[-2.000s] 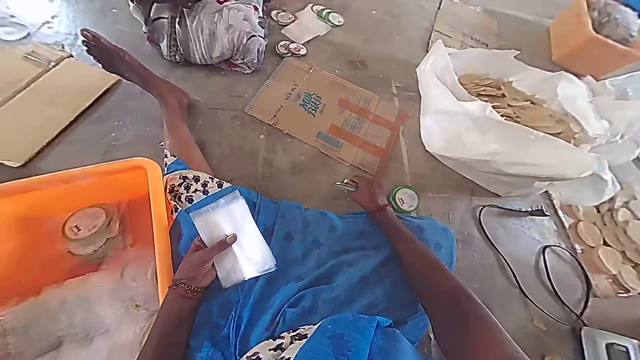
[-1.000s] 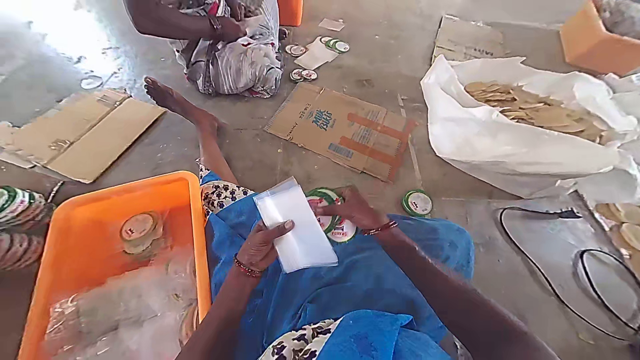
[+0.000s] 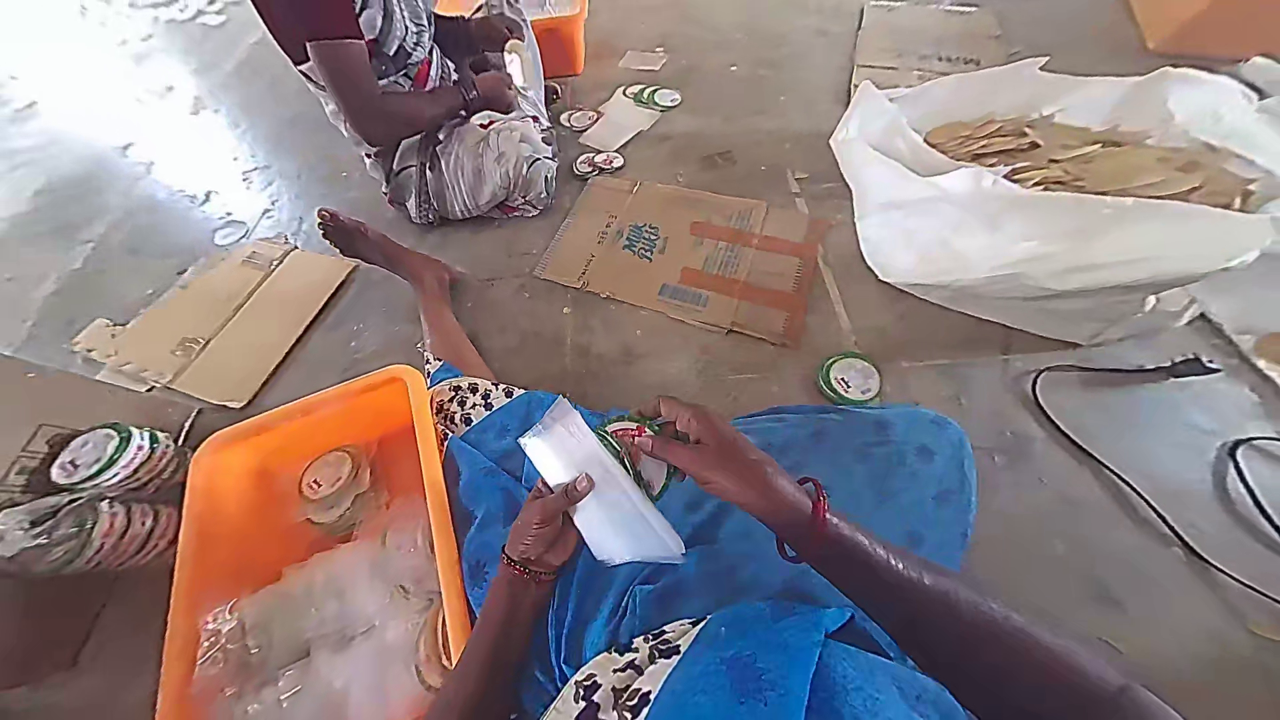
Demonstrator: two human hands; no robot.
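Observation:
My left hand (image 3: 548, 528) grips a stack of clear plastic pouches (image 3: 600, 490) over my lap, thumb on top. My right hand (image 3: 705, 450) holds round printed labels with green rims (image 3: 652, 470) against the upper right edge of the pouches; whether they are partly inside one cannot be told. A small pile of green-rimmed round labels (image 3: 850, 379) lies on the floor beyond my right knee. At my left, an orange plastic crate (image 3: 300, 410) holds plastic pouches and some round labelled packs (image 3: 328, 474).
A flattened cardboard sheet (image 3: 650, 250) lies ahead, another cardboard piece (image 3: 240, 315) at the left. A white sack (image 3: 960, 250) of flat brown discs (image 3: 1090, 160) stands at the right, near a black cable (image 3: 1100, 470). A co-worker (image 3: 430, 110) sits ahead. Stacked round packs (image 3: 110, 460) are at far left.
My right hand has come from the floor near the label pile to the pouches, now holding green-rimmed labels. The view has shifted left, showing more of the co-worker.

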